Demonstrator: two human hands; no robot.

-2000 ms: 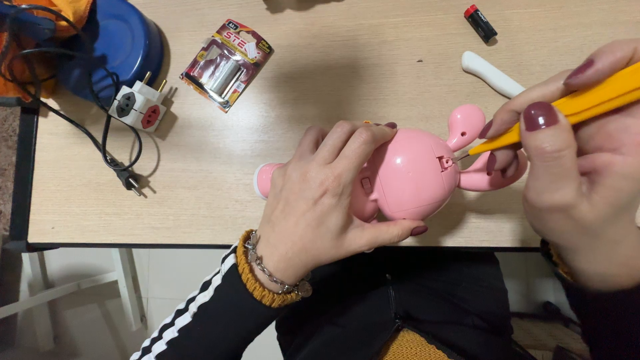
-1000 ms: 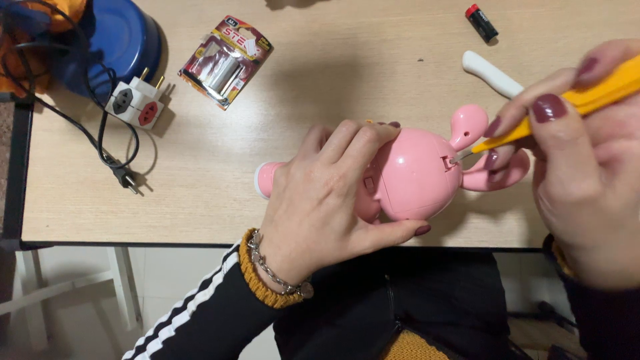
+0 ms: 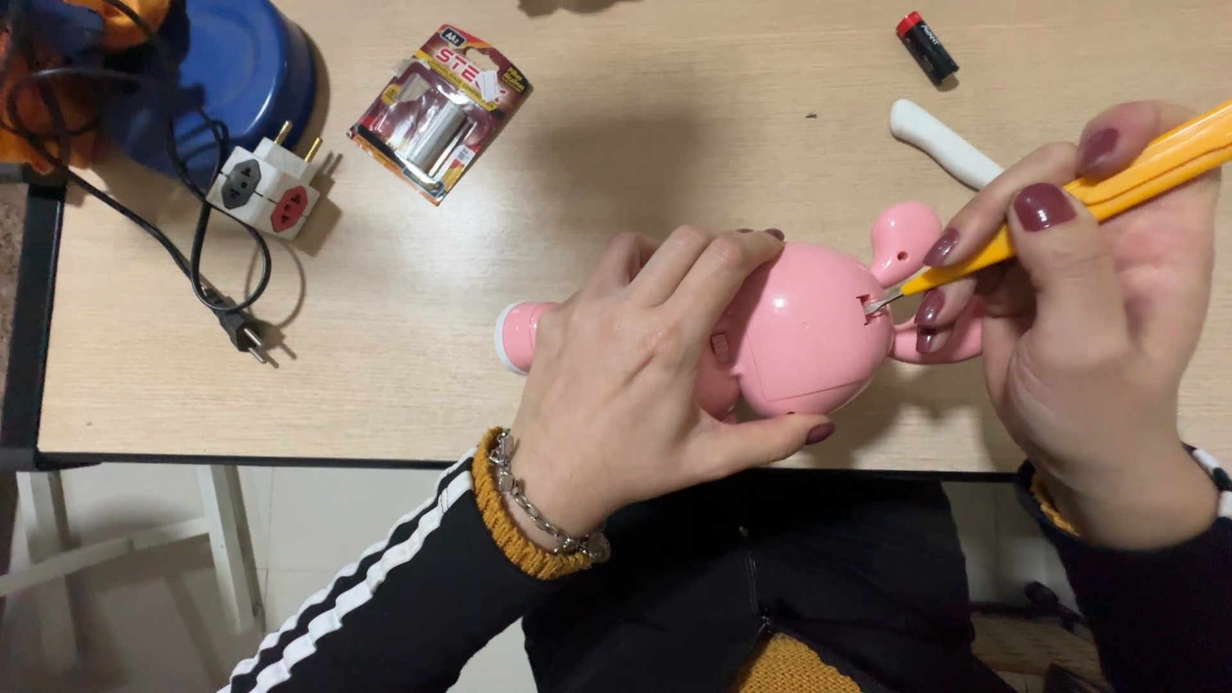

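Observation:
A pink plastic toy (image 3: 808, 327) lies on the wooden tabletop, with two rounded ear-like parts toward the right. My left hand (image 3: 645, 356) grips its body from above, fingers over the far side and thumb along the near side. My right hand (image 3: 1088, 289) holds a yellow-handled tool with a thin metal tip (image 3: 1001, 241). That tip sits at a small notch in the toy's rounded shell, between the ears. A seam outlines a panel on the shell. The inside of the notch is too small to make out.
A battery blister pack (image 3: 441, 114) lies at the back left, a loose black and red battery (image 3: 927, 48) at the back right. A white handle-like object (image 3: 943, 144) is beyond my right hand. A white plug adapter (image 3: 266, 189), black cable with plug (image 3: 236, 327) and blue round object (image 3: 260, 77) occupy the left.

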